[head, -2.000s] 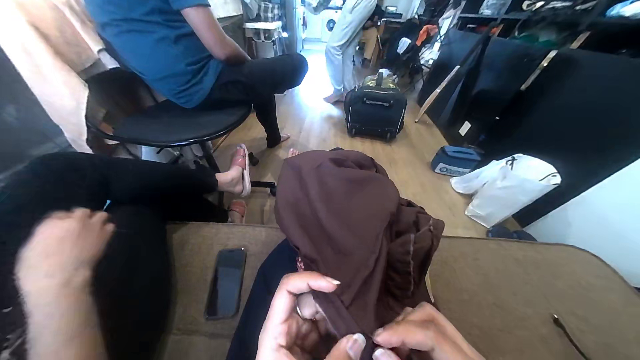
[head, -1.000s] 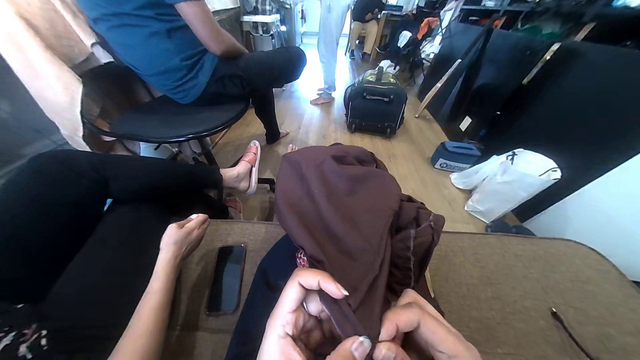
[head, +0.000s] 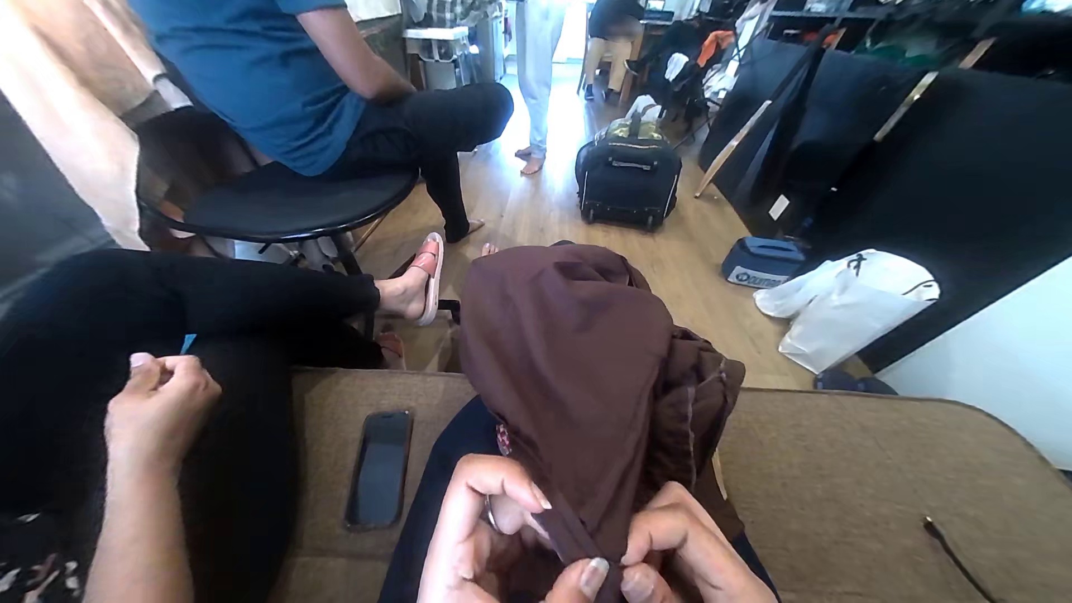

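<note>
Brown fabric [head: 569, 335], gathered in folds, lies over my lap at the middle of the view. My left hand [head: 502, 536] wears a ring and pinches a narrow folded edge of it between thumb and fingers. Close beside it on the right, my right hand [head: 682, 544] grips the same edge with thumb and forefinger. Stitching shows along the bunched part of the fabric on the right. Whether a needle or pin is between my fingertips, I cannot tell.
A smartphone [head: 379, 471] lies on the brown couch seat [head: 821, 469], left of my lap. A cable [head: 955, 557] is at the right. A seated person's hand [head: 159, 410] is at my left. Beyond are another person on a black chair [head: 293, 201], a wheeled bag [head: 628, 176] and a white bag [head: 854, 310].
The neighbouring person's hand, near the phone one second ago, is now further left over their dark-clothed leg. My hands stay on the fabric edge.
</note>
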